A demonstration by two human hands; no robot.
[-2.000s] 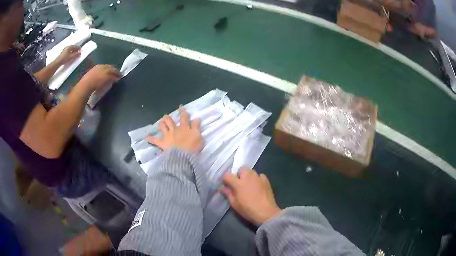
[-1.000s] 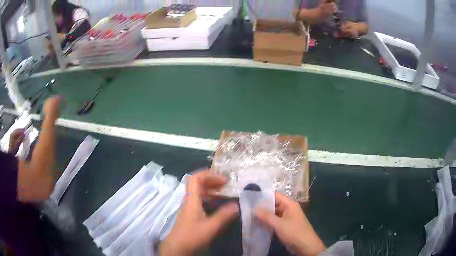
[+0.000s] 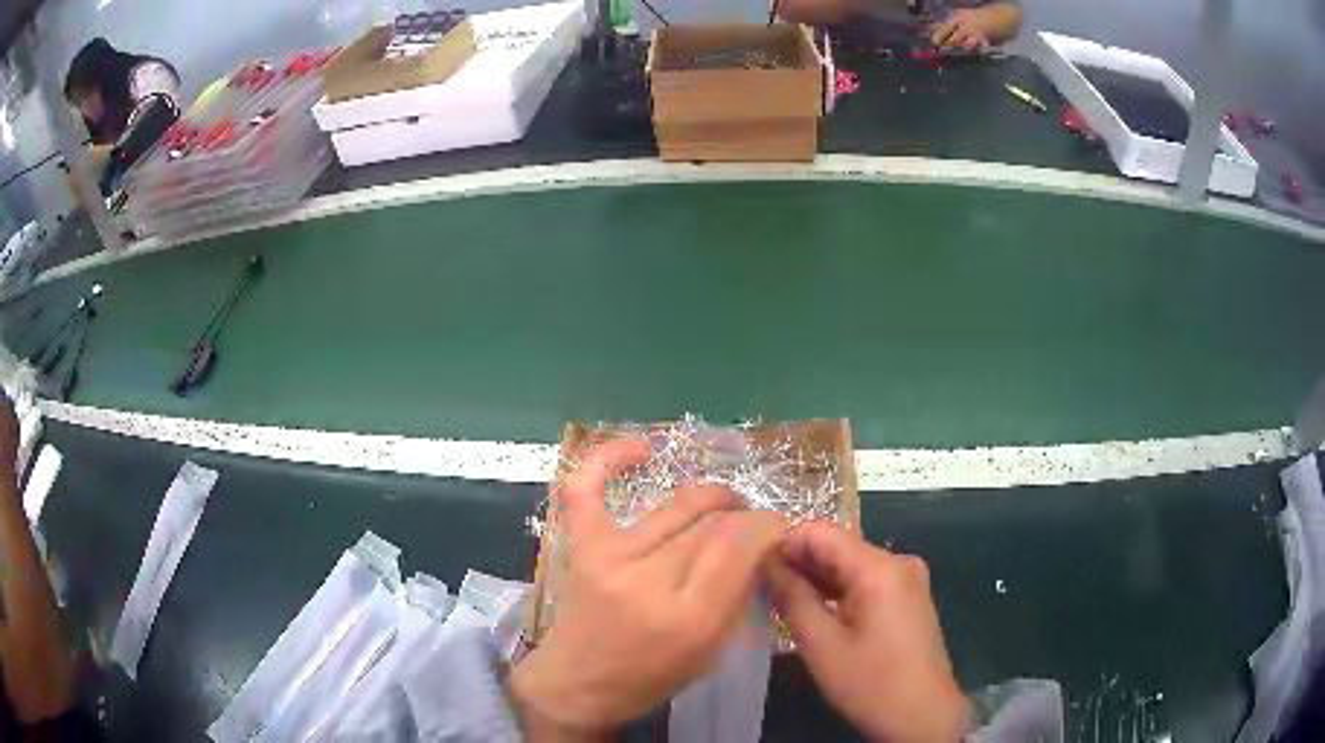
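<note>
My left hand (image 3: 647, 610) and my right hand (image 3: 872, 617) meet over the near edge of the parts carton (image 3: 843, 486), which is full of glittering clear pieces. Between them they hold a white packaging sleeve (image 3: 722, 700) that hangs down toward me; its upper end is hidden by my fingers. My right thumb and finger pinch at its top. My left fingers lie against the same spot. Whether a clear piece is held there cannot be told. A fanned pile of white sleeves (image 3: 327, 631) lies left of the carton.
A single sleeve (image 3: 163, 566) lies farther left, near another person's arm (image 3: 26, 610). More sleeves (image 3: 1293, 610) lie at the right edge. Black-handled tools (image 3: 196, 366) lie on the green belt (image 3: 581, 305). Across it stand a brown carton (image 3: 734, 124), white boxes and red-part trays.
The view has turned from the pile toward the carton. My hands left the pile, took up one sleeve, and have closed together at its top; the dark disc seen through it is now hidden.
</note>
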